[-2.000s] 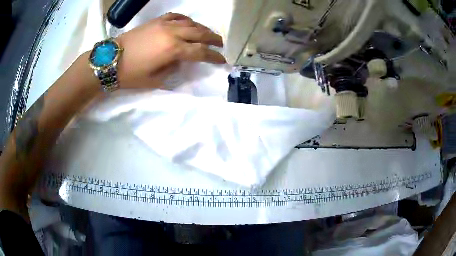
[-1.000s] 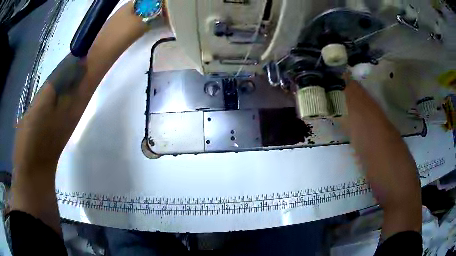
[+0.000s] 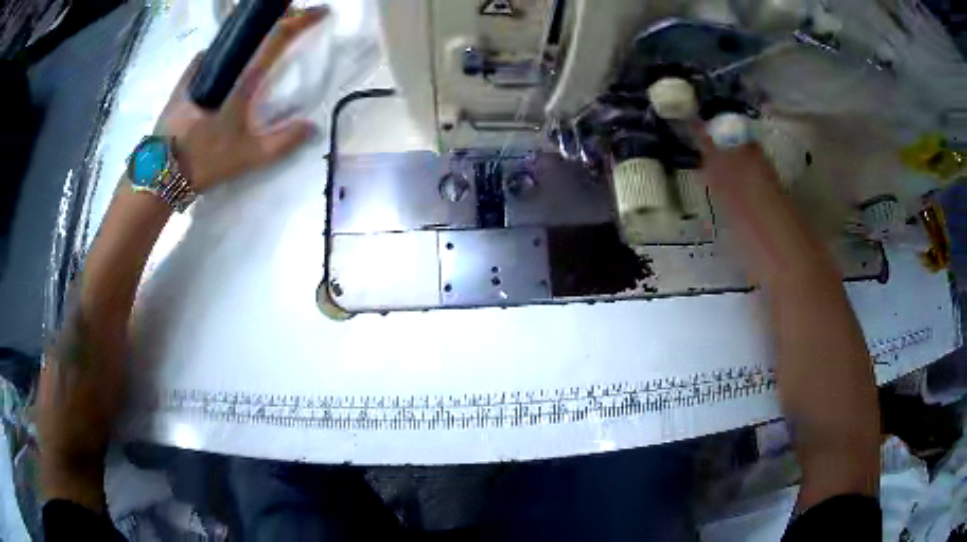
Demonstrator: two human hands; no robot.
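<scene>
My left hand (image 3: 228, 132) is at the upper left of the table, palm down, with thumb and fingers spread; a long dark bar (image 3: 239, 53) hides part of it. A pale, blurred piece of white cloth (image 3: 300, 74) lies beside its fingers; I cannot tell whether they grip it. My right forearm reaches up at the right, and the right hand is hidden behind the tension knobs (image 3: 643, 188) and machine parts. The cream sewing machine head (image 3: 482, 79) stands over the silver throat plate (image 3: 398, 196). The dark presser foot (image 3: 490, 196) has no cloth under it.
A ruler scale (image 3: 467, 411) runs along the table's front edge. A dark rusty patch (image 3: 596, 259) marks the slide plate. Heaped white cloth (image 3: 917, 492) is at the lower right, below the table. Yellow parts (image 3: 933, 157) show at the far right.
The white cloth that covered the plates two seconds ago is gone from there. My left hand, out of view a second ago, is back at the upper left. My right forearm has come in from the right.
</scene>
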